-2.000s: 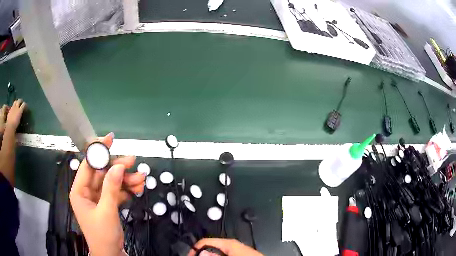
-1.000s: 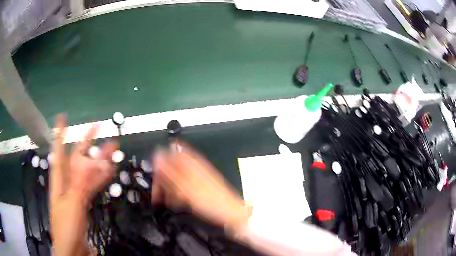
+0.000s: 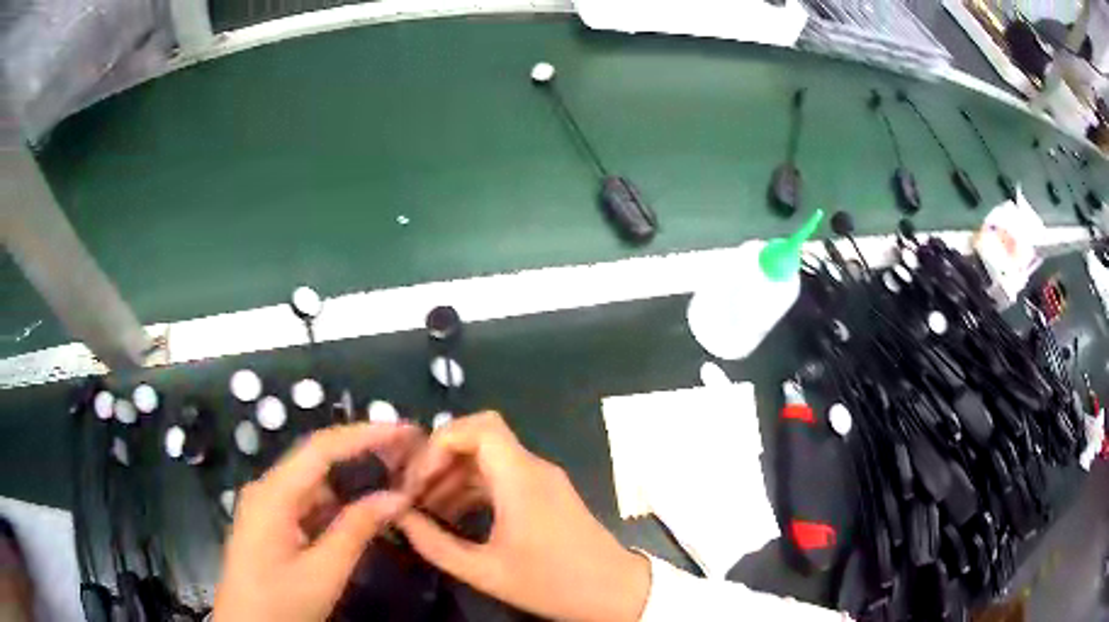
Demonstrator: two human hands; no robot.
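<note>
My left hand (image 3: pixel 298 522) and my right hand (image 3: pixel 523 522) meet low in the middle of the view. My left fingertips hold the black round head (image 3: pixel 358 478) of a stemmed unit. My right fingers touch my left fingertips beside it; what they pinch is partly hidden. A dark body shows below my hands. More stemmed units with white-disc heads (image 3: pixel 271 413) lie around and behind my hands. One white-disc head (image 3: pixel 307 301) and one black head (image 3: pixel 444 322) rest at the white rail. A unit with a white-disc head lies on the green belt (image 3: pixel 628 209).
A white bottle with green nozzle (image 3: pixel 744 304) stands right of centre. White paper (image 3: pixel 681 462), a red-and-black handled tool (image 3: pixel 811 486) and a dense pile of black units (image 3: pixel 961 437) lie right. A grey post (image 3: pixel 67 261) stands left. More units lie on the belt at right.
A unit with a white-disc head now lies on the belt. Both hands have come together low in the middle, around a black round head. The belt's other units have shifted right.
</note>
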